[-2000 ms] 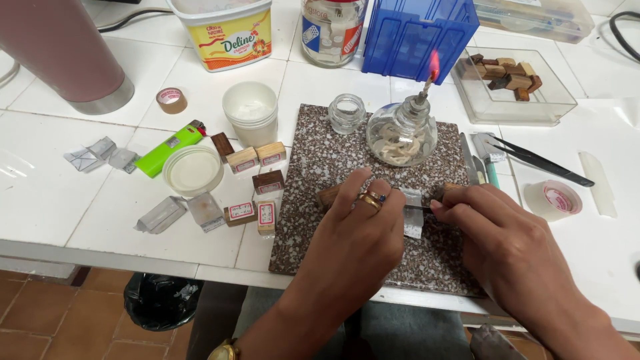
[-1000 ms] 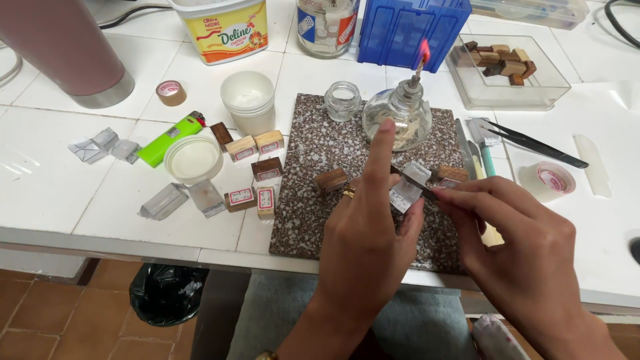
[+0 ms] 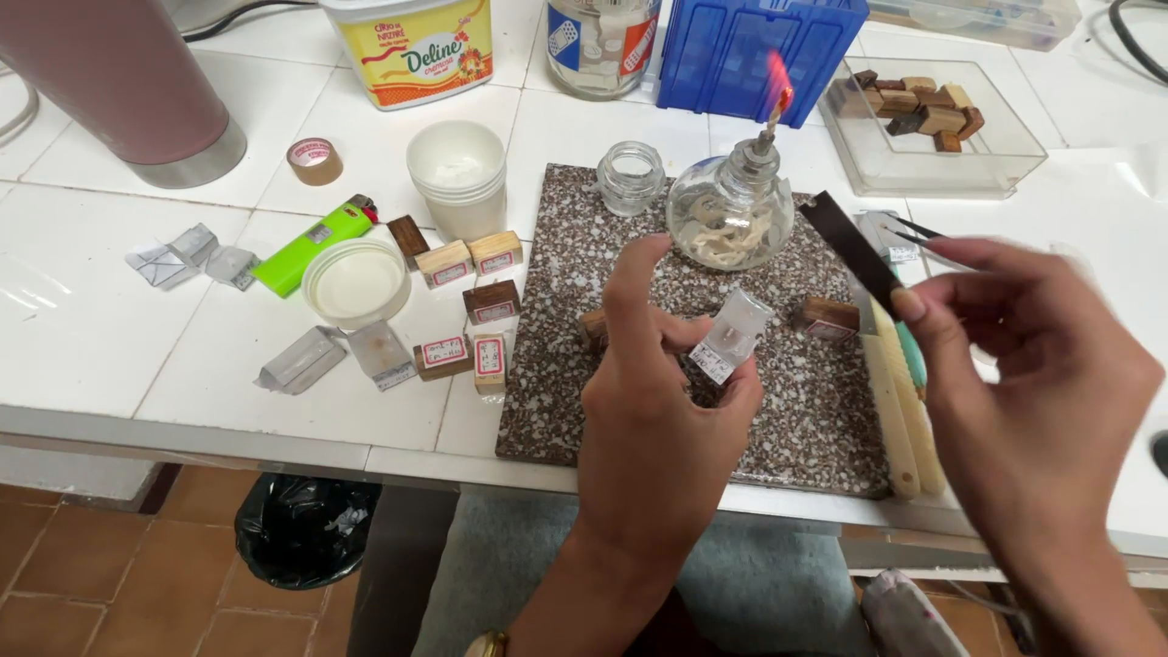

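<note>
Between the thumb and fingers of my left hand (image 3: pixel 652 401) is a small clear block with a written label (image 3: pixel 733 333), over the speckled stone slab (image 3: pixel 566 383). My right hand (image 3: pixel 1013 338) holds a dark flat strip (image 3: pixel 849 251) between thumb and finger, angled up to the left; black tweezers (image 3: pixel 912 227) show beside its fingers, and whether they are held I cannot tell. A glass spirit lamp (image 3: pixel 730 210) burns on the slab behind my hands, with a small glass ring-shaped cap (image 3: pixel 630 178) left of it. A labelled wood block (image 3: pixel 828 317) lies between my hands, another partly behind my left.
Left of the slab are labelled wood blocks (image 3: pixel 444 356), clear blocks (image 3: pixel 381 354), a green lighter (image 3: pixel 315 245), a round lid (image 3: pixel 356 283) and stacked white cups (image 3: pixel 456 178). A clear box (image 3: pixel 958 173) of wood pieces stands back right. Knives (image 3: pixel 890 401) lie along the slab's right edge.
My right hand has moved right and up with the dark strip, away from the clear block. The clear block is now between my left hand's fingers.
</note>
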